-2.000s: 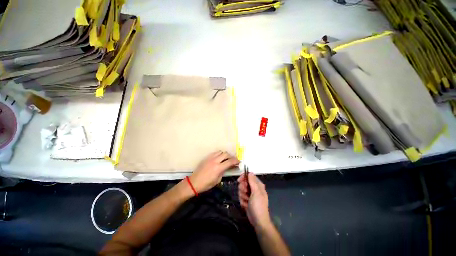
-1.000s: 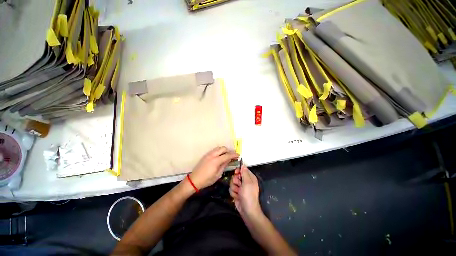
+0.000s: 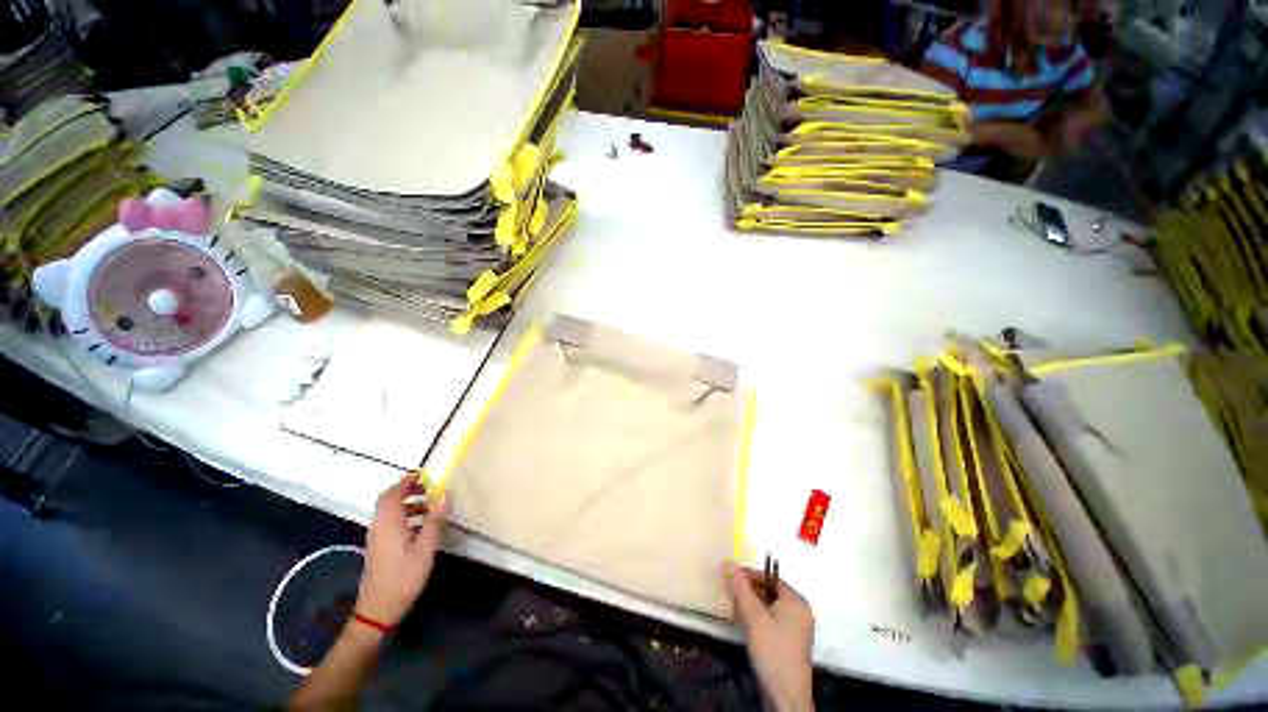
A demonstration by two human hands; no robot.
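Observation:
A beige-grey bag panel (image 3: 598, 480) with yellow side edges and two darker grey tabs lies flat at the table's front edge. My left hand (image 3: 402, 540) has its fingers on the panel's near left corner, at the yellow tape end. My right hand (image 3: 773, 620) is at the near right corner, its fingers at the panel's edge. It holds small dark thread snips (image 3: 770, 575), whose tips point up past the fingers; whether the blades are open cannot be told.
Tall panel stack (image 3: 389, 181) at left, folded panels (image 3: 1029, 501) at right, another stack (image 3: 841, 139) behind. Cat-face fan (image 3: 161, 301), amber bottle (image 3: 302, 295), white board (image 3: 396, 390), red label (image 3: 815, 516). White-rimmed bin (image 3: 274, 612) on the floor. A person in a striped top (image 3: 1008, 70) sits beyond.
My left hand has moved from the panel's near right corner to its near left corner. My right hand has come up onto the right corner. The view has tilted up, showing the fan and far side.

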